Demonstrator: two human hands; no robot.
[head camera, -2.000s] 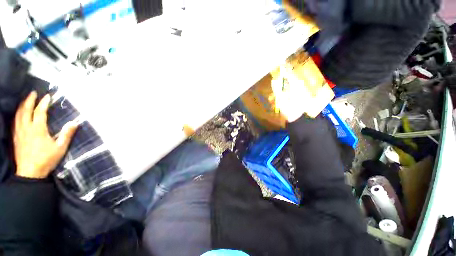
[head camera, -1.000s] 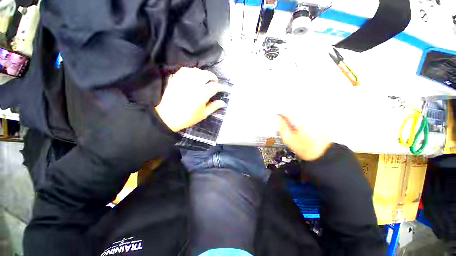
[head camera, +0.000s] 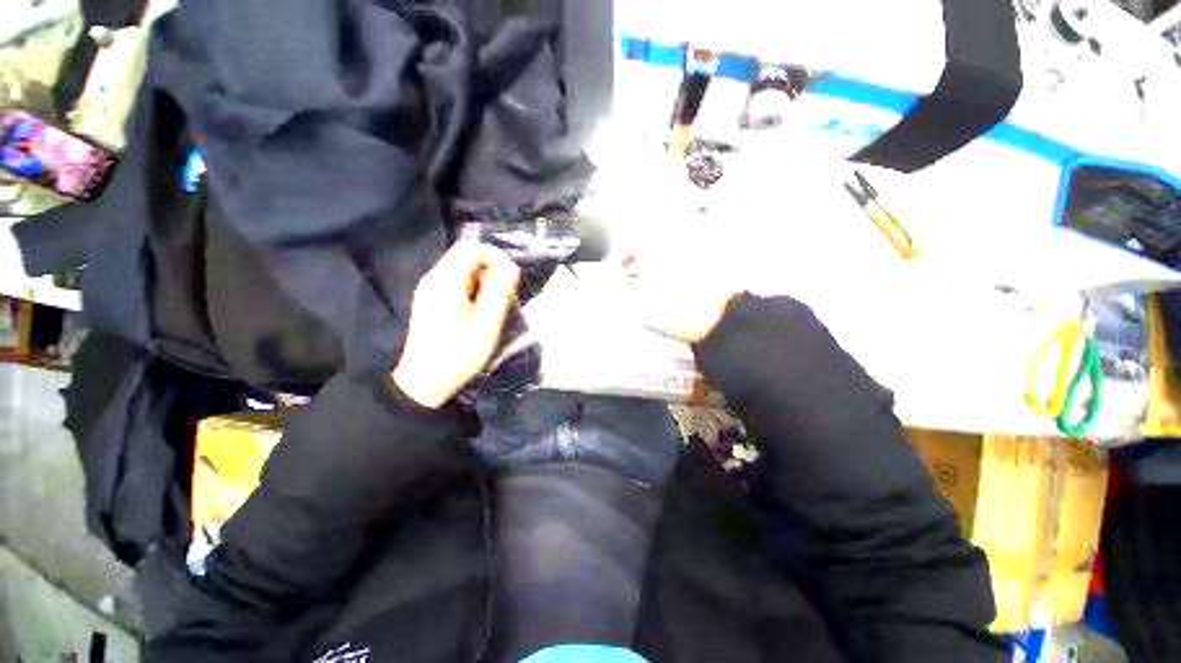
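The navy garment (head camera: 311, 143) lies in a large heap left of the machine. A strip of plaid fabric (head camera: 538, 242) shows at its edge, beside my left hand. My left hand (head camera: 460, 311) has its fingers curled at the plaid cloth, and part of the cloth hangs below it at the table edge. My right hand (head camera: 680, 301) is over the white table just right of the cloth. It is washed out by glare, so its fingers and any hold are unclear.
The machine (head camera: 777, 97) stands at the back. Orange-and-black snips (head camera: 883, 216) and scissors with yellow and green loops (head camera: 1065, 376) lie on the right. A black cloth strip (head camera: 978, 91) lies across the machine. Cardboard boxes (head camera: 1036, 518) are below; a phone-like object (head camera: 55, 153) is far left.
The view has swung from the right side to the table. My left hand's fingers have curled at the plaid, which has shifted and bunched. My right hand has moved up and left, closer to it.
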